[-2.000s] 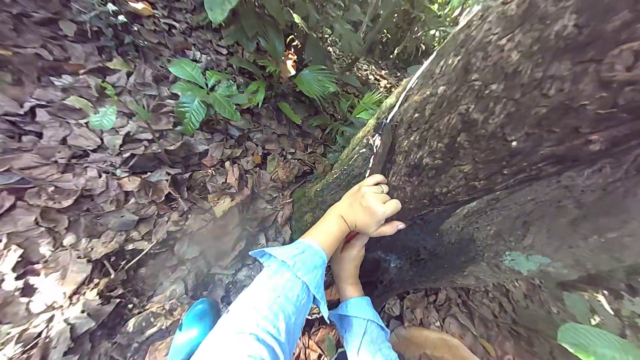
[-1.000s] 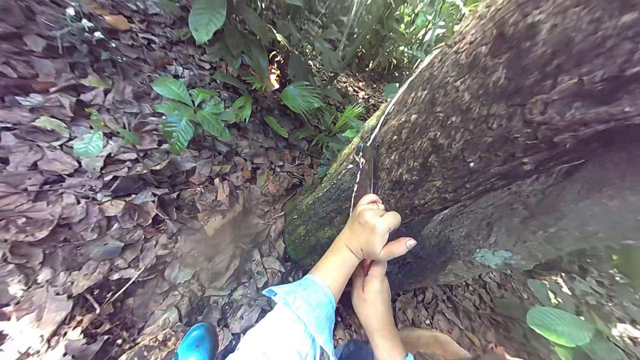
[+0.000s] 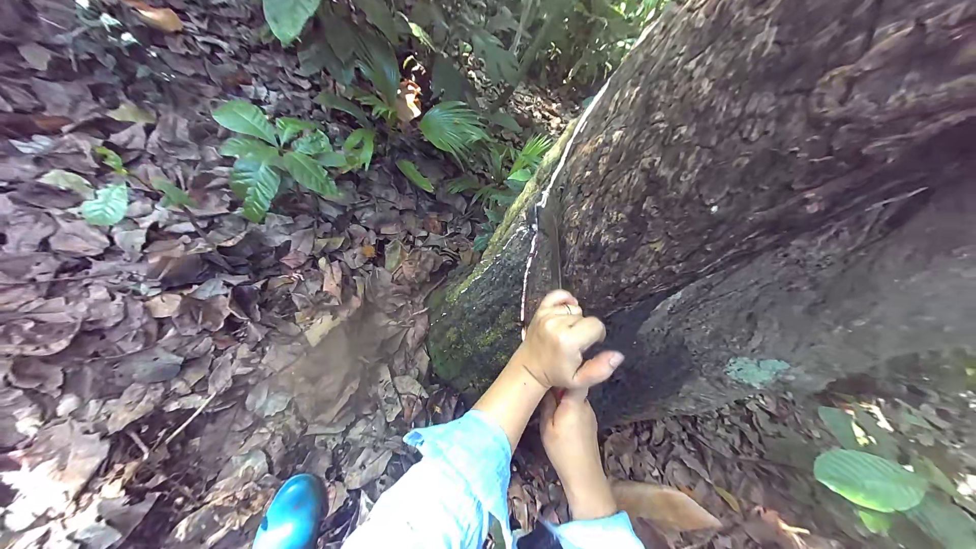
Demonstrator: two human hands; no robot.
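A large slanting tree trunk (image 3: 732, 168) with rough bark fills the right side. A white, latex-like line (image 3: 564, 164) runs down a groove in its mossy left edge. My left hand (image 3: 564, 343), with a ring on one finger, is closed around a tool with a narrow dark blade (image 3: 555, 248), its thumb sticking out to the right. The blade points up the trunk along the bark, just right of the white line. Directly beneath, my right hand (image 3: 570, 415) is closed at the tool's lower end, where a bit of red shows. The handle is mostly hidden.
Dry fallen leaves (image 3: 191, 328) cover the ground. Green seedlings (image 3: 278, 160) grow at upper left, and a broad green leaf (image 3: 869, 480) stands at lower right. A blue boot (image 3: 291, 512) shows at the bottom. A smooth brown object (image 3: 663, 505), kind unclear, lies behind my right forearm.
Both hands have moved down along the trunk from where they were two seconds ago, with the tool still held. More of the groove and white line shows above them.
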